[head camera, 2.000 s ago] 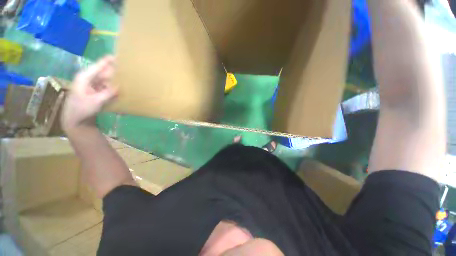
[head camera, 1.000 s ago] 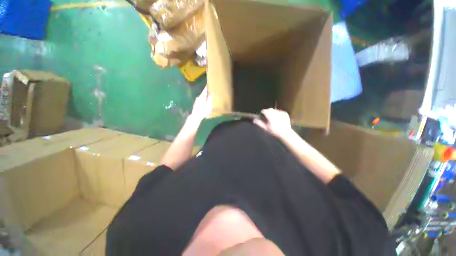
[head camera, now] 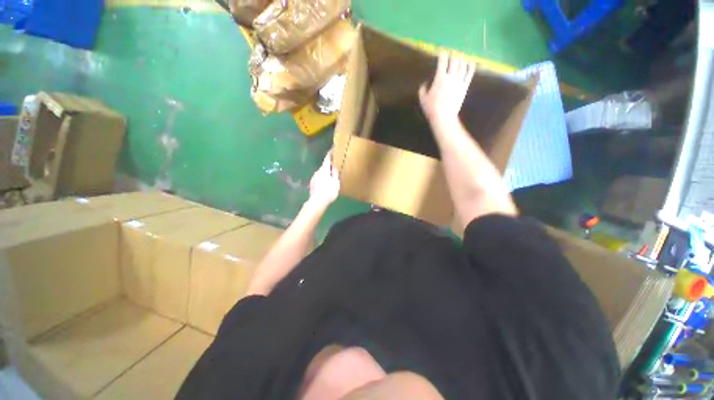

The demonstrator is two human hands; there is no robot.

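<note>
An open brown shipping carton [head camera: 395,178] stands in front of me, tilted in view, its inside dark. My left hand [head camera: 324,181] holds the carton's near left edge, fingers partly hidden behind the panel. My right hand [head camera: 448,87] reaches over the opening to the far panel, fingers spread against its inside near the top edge. The carton's bottom is in shadow. A blue crate [head camera: 548,129] with a gridded surface shows beside and partly behind the carton's right side.
Open cartons [head camera: 156,250] stand at my left. A smaller carton [head camera: 86,148] lies further left. Crumpled brown packaging [head camera: 301,47] fills a yellow crate [head camera: 315,119] at the far side. A blue stool [head camera: 570,23] is at top right. Flat cartons [head camera: 638,312] and a bench machine [head camera: 675,250] are at right.
The carton's near flap now shows upright. My right hand has moved from the near edge to the far panel. My left hand stays at the left edge.
</note>
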